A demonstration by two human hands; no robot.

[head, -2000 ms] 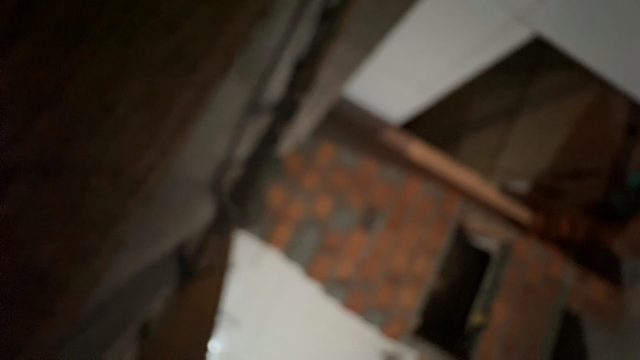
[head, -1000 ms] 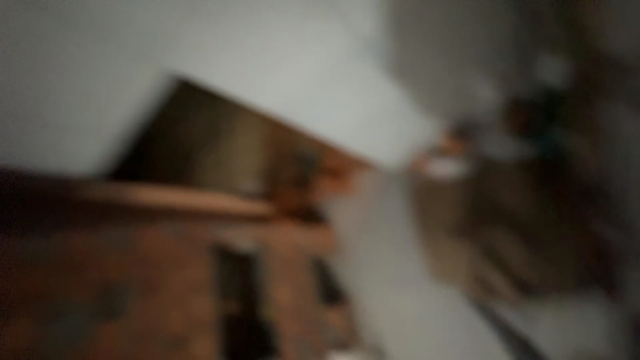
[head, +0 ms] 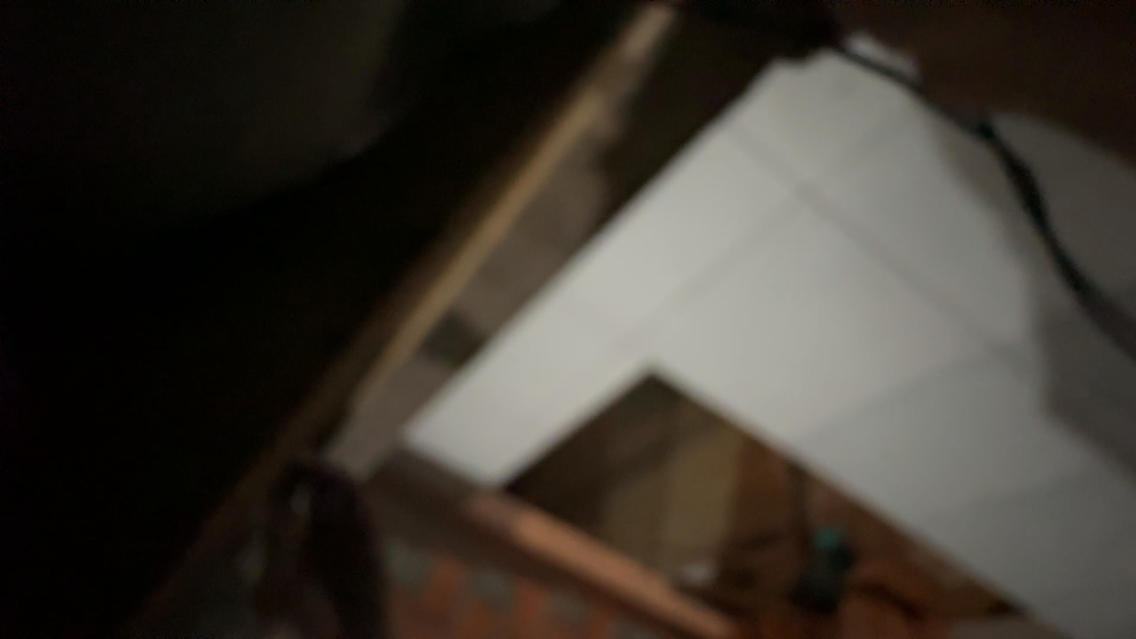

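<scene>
Neither of my hands can be made out in this blurred, tilted view. A dark, narrow shape (head: 324, 550) with a small shine stands at the lower left; the blur hides what it is. White tiled surface (head: 825, 293) fills much of the right side, with a dark angular opening (head: 674, 470) below it. Along the lower side of that opening runs a reddish-brown strip (head: 603, 559), and orange and grey brickwork (head: 453, 595) lies beneath it.
A dark cable (head: 1029, 186) crosses the white surface at the upper right. A long pale edge (head: 497, 217) slants beside a deep dark area at left. Inside the opening is a small green-blue thing (head: 830, 550), too blurred to name.
The view has swung widely; the white surface now takes up much of the right side, and the brickwork shows only at the bottom.
</scene>
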